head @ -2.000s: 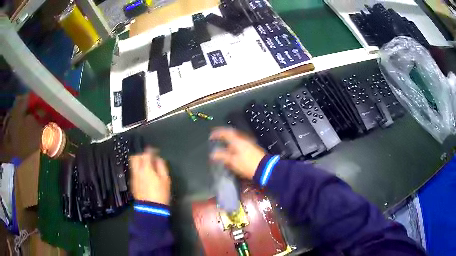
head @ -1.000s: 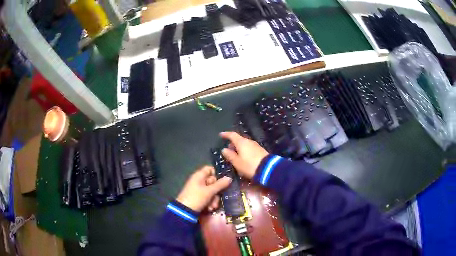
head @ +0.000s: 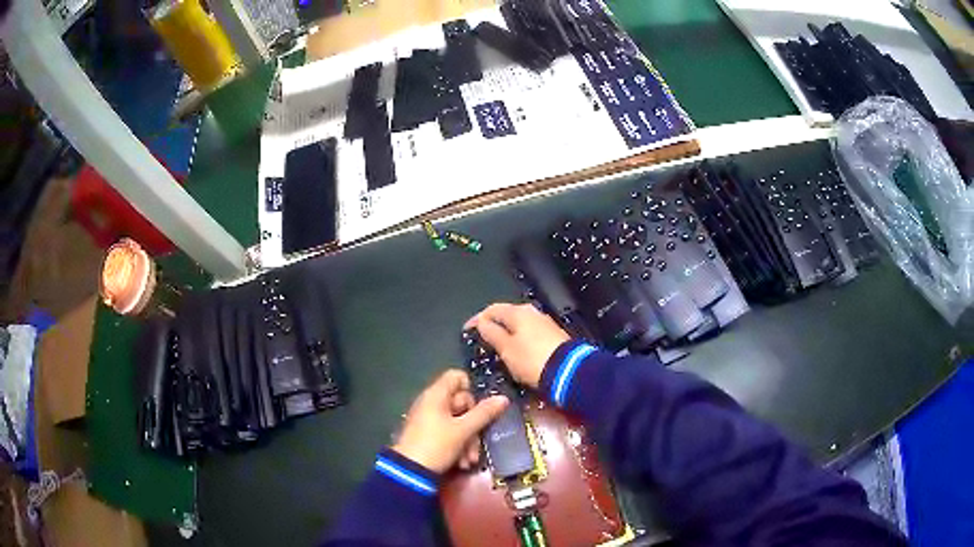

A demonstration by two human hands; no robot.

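Note:
A black remote control (head: pixel 508 436) lies buttons up with its lower end on the yellow block of the reddish-brown test fixture (head: pixel 577 486). My left hand (head: pixel 443 422) grips its left side, thumb on its face. My right hand (head: pixel 520 344) holds its upper end, fingers near the top buttons. Green batteries (head: pixel 529 530) sit at the fixture's near end. The remote's underside and some fingertips are hidden.
Rows of remotes lean at left (head: pixel 240 358) and right (head: pixel 652 272). Two small green-and-copper sticks (head: pixel 451 238) lie below the white sheet (head: pixel 427 176). An orange-lit jar (head: pixel 127 278) stands left, a clear plastic bag (head: pixel 908 203) far right, a white post (head: pixel 118 144) upper left.
My left hand has moved from the left row to the remote at the fixture. The remote was blurred in my right hand; now both hands hold it. The view has shifted slightly.

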